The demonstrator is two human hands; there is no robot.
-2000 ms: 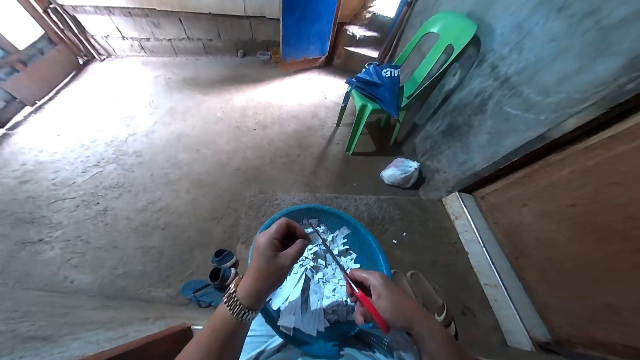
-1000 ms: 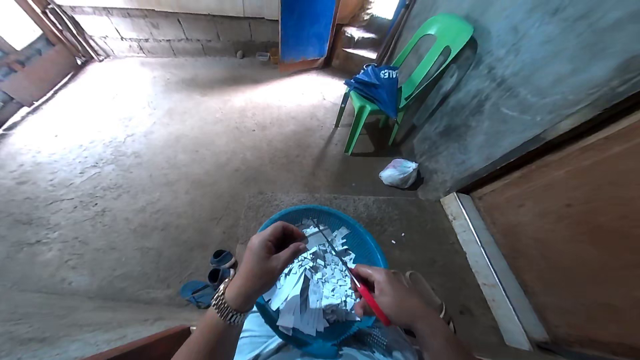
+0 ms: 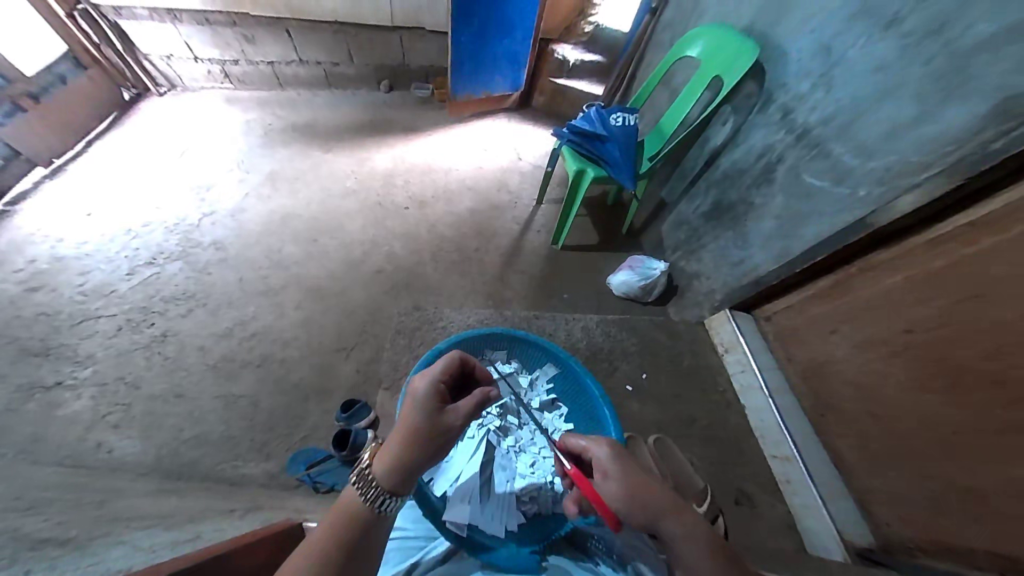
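A blue plastic basket (image 3: 596, 384) rests at my lap, holding cut paper strips and small paper pieces (image 3: 512, 448). Above its right side my right hand (image 3: 616, 480) grips red-handled scissors (image 3: 588, 496), whose blades point up and left toward my other hand. My left hand (image 3: 444, 408), with a metal watch (image 3: 374, 482) on the wrist, is over the basket's left side. Its thumb and fingertips are pinched together by the blade tips; whether a bit of paper is between them is too small to tell.
A green plastic chair (image 3: 582, 164) bears a folded blue umbrella (image 3: 604, 140). Near it a white plastic bag (image 3: 638, 278) lies on the concrete floor. Dark shoes (image 3: 352, 440) and a blue flip-flop (image 3: 316, 470) are left of the basket, sandals (image 3: 680, 472) right. A wooden door (image 3: 920, 360) stands at the right.
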